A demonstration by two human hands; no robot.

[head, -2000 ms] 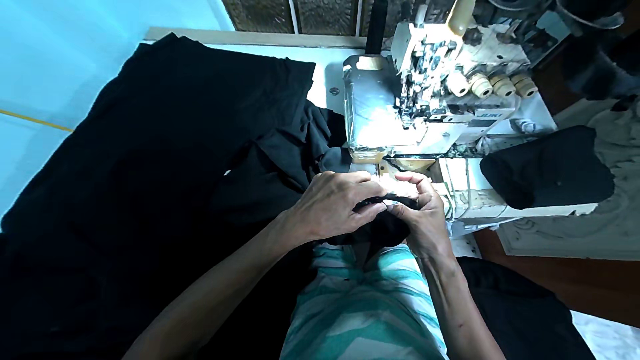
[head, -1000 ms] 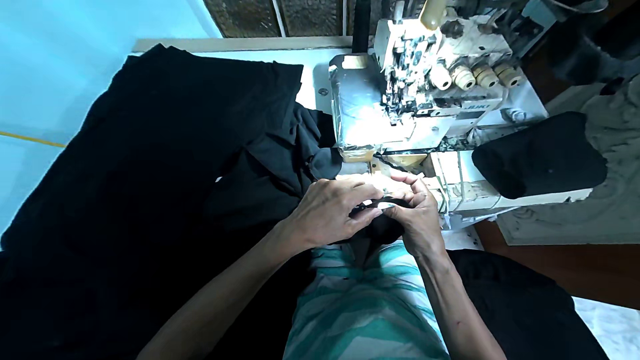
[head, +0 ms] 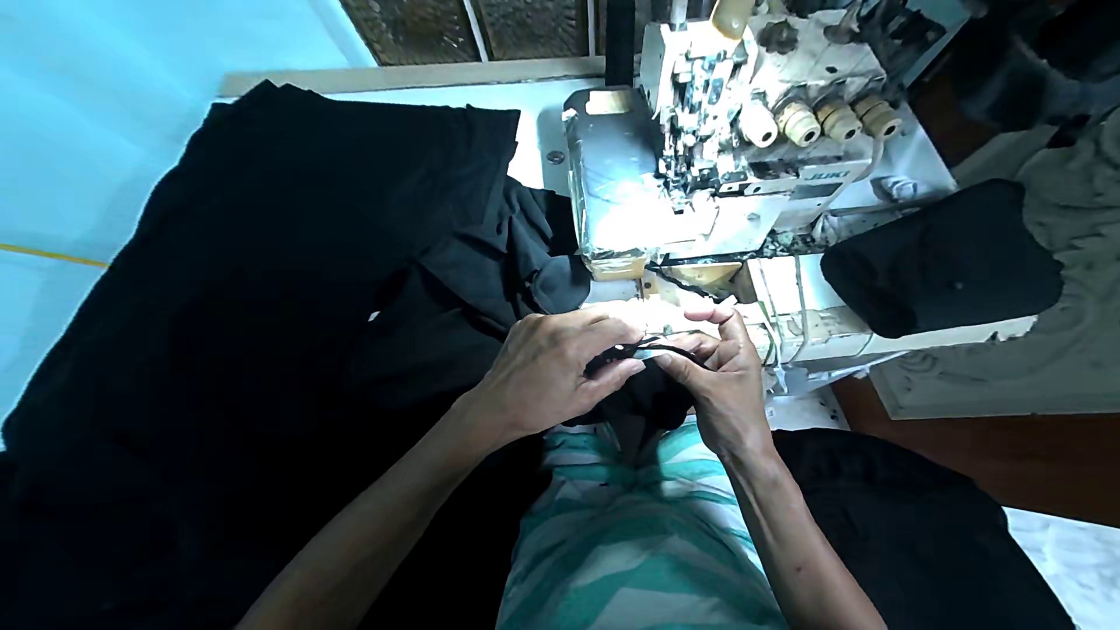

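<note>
My left hand pinches the edge of a piece of black fabric between thumb and fingers. From the other side my right hand grips the same edge, close beside the left. A small pale spot shows at the edge between the thumbs; what it is cannot be told. The black piece hangs below both hands, over a green and white patterned cloth on my lap. Just beyond the hands stands a Juki overlock sewing machine, its work area brightly lit.
A large heap of black cloth covers the table on the left, reaching the machine's side. Folded black fabric lies on the ledge at the right. Thread cones or knobs sit on the machine's front. More black cloth lies at my right side.
Both hands stay together at the black fabric's edge, with only slight finger movement. The cloth heap and the machine have not plainly moved.
</note>
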